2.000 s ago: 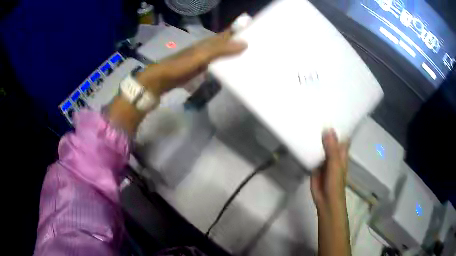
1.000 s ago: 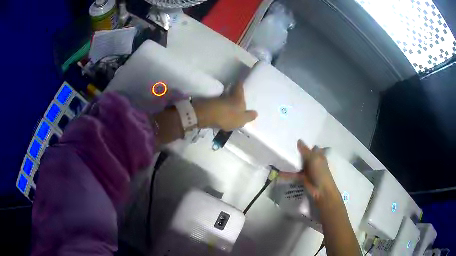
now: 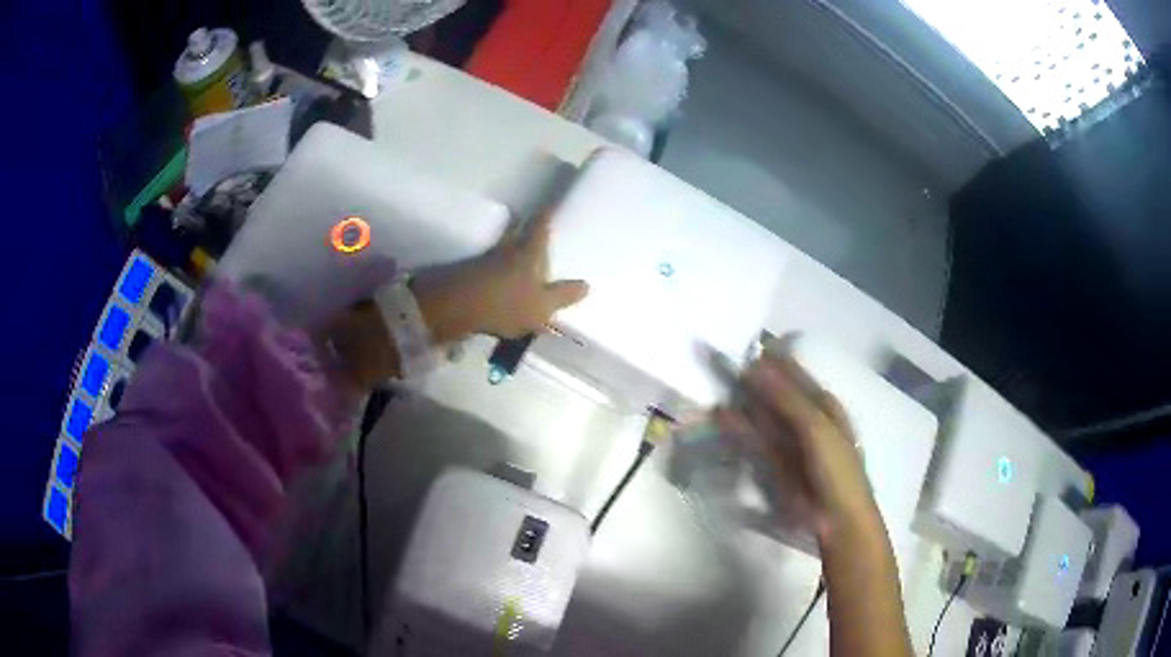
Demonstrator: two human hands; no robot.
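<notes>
A white rounded unit (image 3: 687,231) lies on the bench in front of me, its small ring glowing pale blue. My left hand (image 3: 527,289) grips its left end, with the thumb on the near top edge. My right hand (image 3: 790,417) is blurred at its right end; whether the fingers touch it cannot be told. A power cable (image 3: 623,488) with a yellowish tag runs into its near side. A black plug (image 3: 509,356) sticks out below my left hand.
A unit with a red-orange ring (image 3: 289,212) is at left; another stands nearer (image 3: 469,565), socket showing. Several lit units (image 3: 982,481) line the right. Blue meters (image 3: 96,372), spray can (image 3: 212,77), fan (image 3: 372,16), red block (image 3: 533,45) and clear plastic (image 3: 649,64) surround the bench.
The unit held raised and tilted two seconds ago is down on the bench, its ring now visible. Since one second ago the view has shifted and my right hand has moved, now blurred.
</notes>
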